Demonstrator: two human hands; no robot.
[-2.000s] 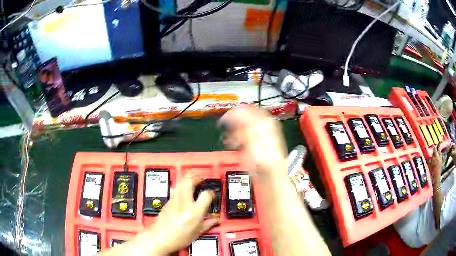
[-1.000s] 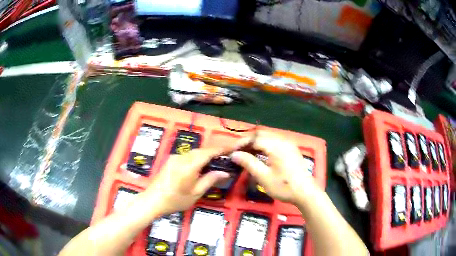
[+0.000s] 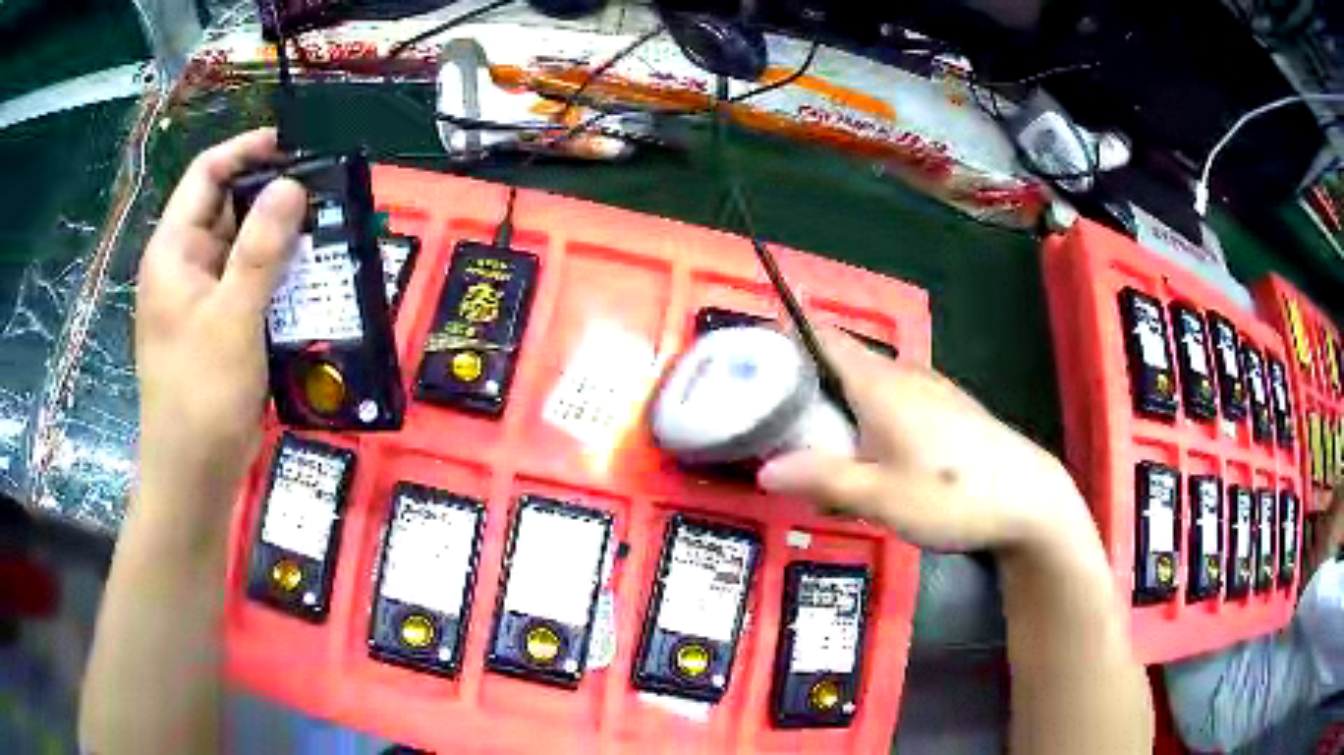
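My left hand (image 3: 214, 288) holds a black electronic unit (image 3: 326, 303), white label facing me, above the left end of the red tray (image 3: 826, 516). A thin cable runs up from its top end. My right hand (image 3: 899, 450) holds the white-grey barcode scanner (image 3: 737, 391) over the tray's upper row, head pointing left. Bright light falls on a white label sheet (image 3: 600, 387) in an upper pocket. Another unit, gold print up (image 3: 475, 328), lies in the tray with a lead at its top. Labelled units (image 3: 550, 587) fill the lower row.
A second red tray of units (image 3: 1091, 443) stands at the right, with part of a third beyond it. A spare scanner (image 3: 469, 96) lies behind the tray and another (image 3: 1057, 145) farther right. Cables, a mouse (image 3: 718, 42) and printed tape (image 3: 693, 96) run along the rear.
My hands were together over a unit in the upper row. They have separated: my left hand has lifted a unit to the left, and my right hand now holds the scanner.
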